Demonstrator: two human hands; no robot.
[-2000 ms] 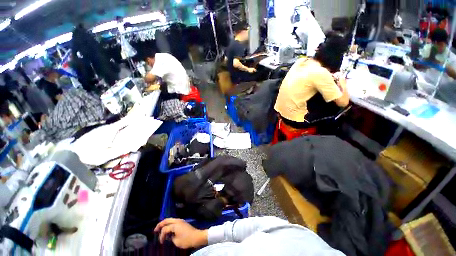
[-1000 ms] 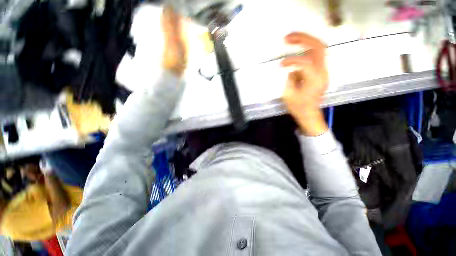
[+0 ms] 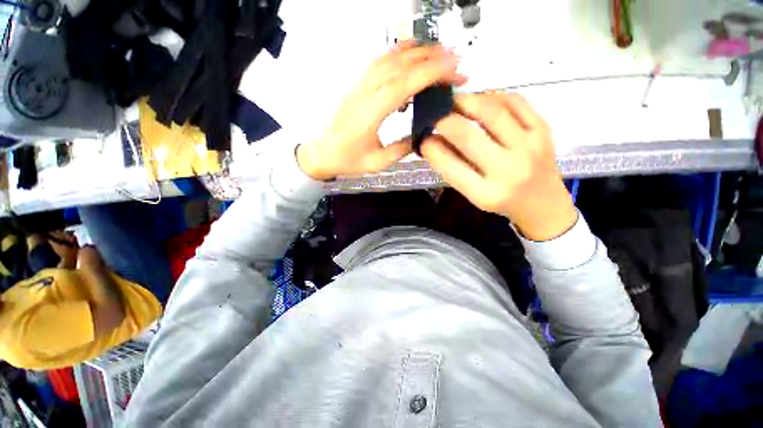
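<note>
A short black fabric strip (image 3: 432, 107) is at the needle area, at the top centre of the view. My left hand (image 3: 372, 117) is on its left side, with the fingertips over the strip's upper part and the thumb near its lower end. My right hand (image 3: 502, 155) grips the strip's right side and lower end between thumb and fingers. The metal presser foot area (image 3: 427, 29) shows just above the strip, partly cut off by the top edge. A pile of black strips (image 3: 205, 75) lies at the upper left.
A grey machine part with a round vent (image 3: 38, 88) is at the far left, beside a yellow-brown card (image 3: 171, 142). Snips (image 3: 621, 22) lie at the upper right. Dark garments (image 3: 657, 276) hang below the table's taped edge (image 3: 652, 159). A person in yellow (image 3: 71, 313) is at lower left.
Both hands have come together at the strip from being apart. The long dark strip that hung over the table edge now shows as a short piece between my hands.
</note>
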